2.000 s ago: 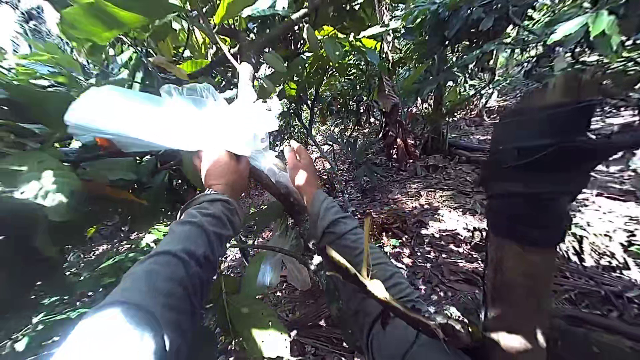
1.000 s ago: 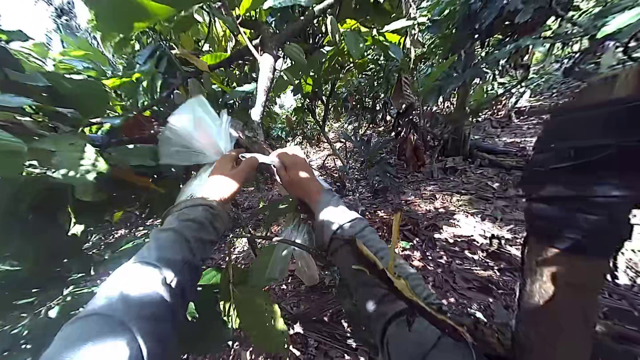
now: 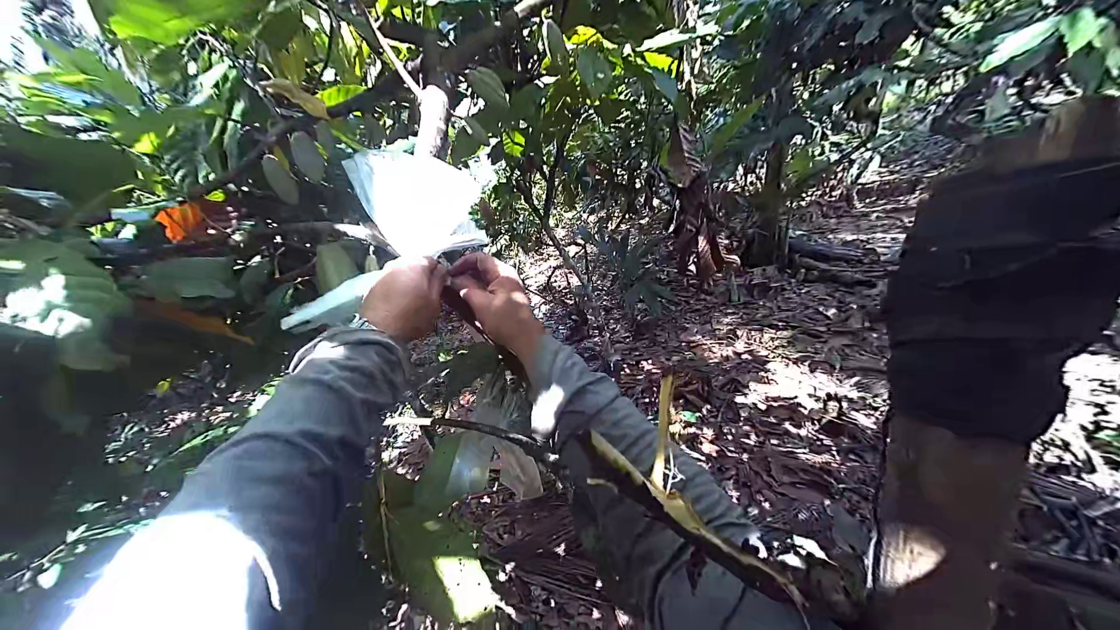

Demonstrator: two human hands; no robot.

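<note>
My left hand (image 3: 404, 299) and my right hand (image 3: 499, 302) meet at the middle, fingertips pinching the gathered part of a clear plastic sheet or bag (image 3: 416, 199). Its wide part fans out above my hands, and another piece sticks out at the left below my left wrist. A dark tree branch (image 3: 468, 315) runs just behind and under my fingers. What exactly lies between the fingertips is too small to tell. Below the hands another piece of clear plastic (image 3: 472, 459) hangs among leaves.
A splintered branch (image 3: 669, 507) crosses in front of my right forearm. At the right stands a thick post or trunk (image 3: 945, 516) wrapped in black material (image 3: 980, 297). Green pods (image 3: 280, 178) hang at the upper left, an orange leaf (image 3: 179, 221) near them. Dry leaves (image 3: 787, 385) cover the ground.
The plastic stretched far to the left two seconds ago; now it is bunched and fans upward above my hands. My hands have come together at the fingertips.
</note>
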